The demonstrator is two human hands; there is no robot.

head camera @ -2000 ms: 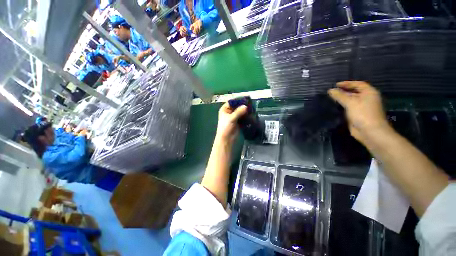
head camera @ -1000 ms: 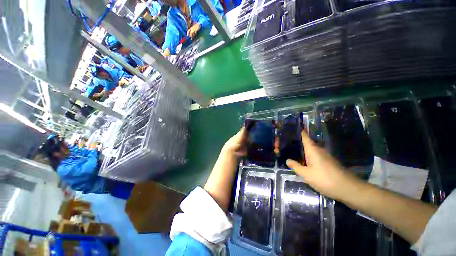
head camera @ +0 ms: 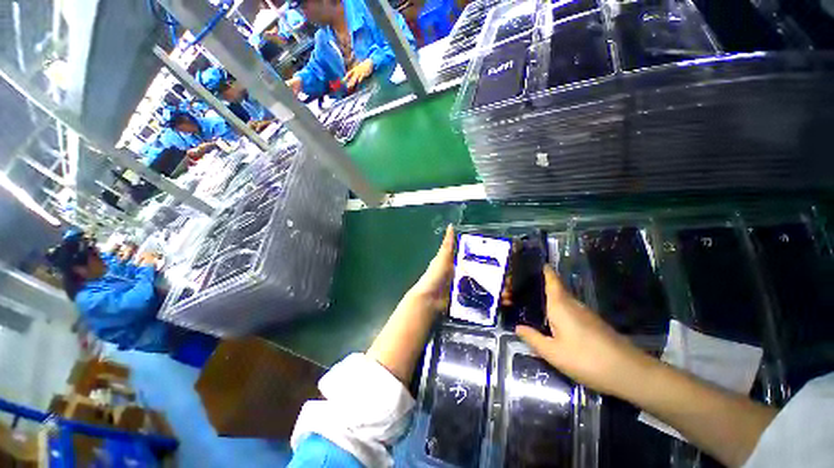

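Observation:
My left hand (head camera: 433,279) holds a smartphone with a lit white screen and dark picture (head camera: 480,280) by its left edge, over the upper left of the tray. My right hand (head camera: 569,331) holds a second, dark-screened smartphone (head camera: 528,282) by its right side, close beside the lit one. Both are upright in view. The clear blister tray (head camera: 501,388) holds dark phones in its pockets, several with small white marks. A white paper slip (head camera: 711,367) lies on phones at the right, partly behind my right forearm.
A tall stack of filled blister trays (head camera: 594,137) stands behind the working tray, another stack (head camera: 265,242) at the left. Green matting (head camera: 389,251) lies between. A metal post (head camera: 311,128) rises behind. A brown box (head camera: 256,388) is below left. People in blue smocks (head camera: 123,292) sit beyond.
The left phone's screen has gone from dark to lit white. Earlier my hands were apart; now they hold two phones side by side. The paper slip has shifted in view.

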